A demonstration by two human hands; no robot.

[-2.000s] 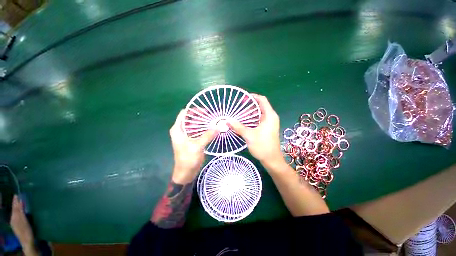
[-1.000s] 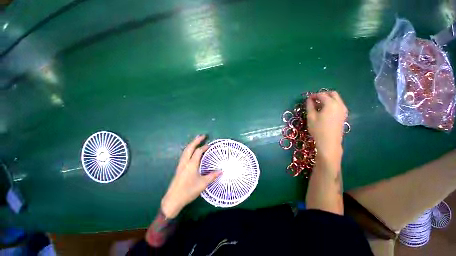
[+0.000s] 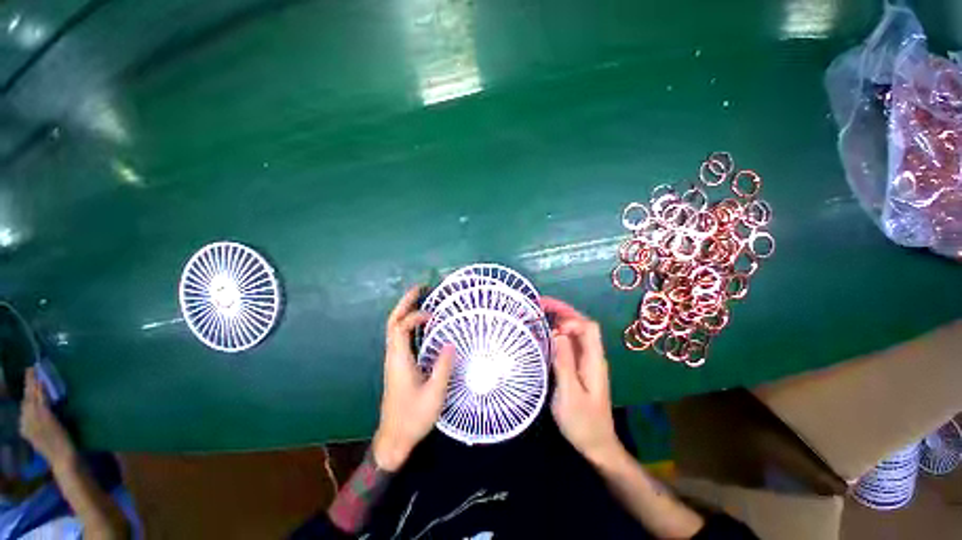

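Observation:
Several white fan grilles (image 3: 485, 369) lie fanned over one another at the green surface's near edge, the nearest one on top. My left hand (image 3: 414, 385) holds their left side, thumb over the top grille's rim and fingers at the outer edge. My right hand (image 3: 578, 385) is at their right side, its fingertips by the rims; whether it grips a grille or a ring is hidden. One single fan grille (image 3: 229, 296) lies flat at the left. A pile of loose copper trim rings (image 3: 691, 258) lies to the right of my hands.
A clear bag of copper rings (image 3: 920, 148) lies at far right, cut by the frame edge. An open carton (image 3: 865, 406) at lower right has a column of grilles (image 3: 888, 480) beside its flap. Another person's hand and arm (image 3: 53, 438) show at lower left.
The single grille has gone from my hands to the left surface. My right hand went to the ring pile and came back to the stack. The stacked grilles are now spread apart.

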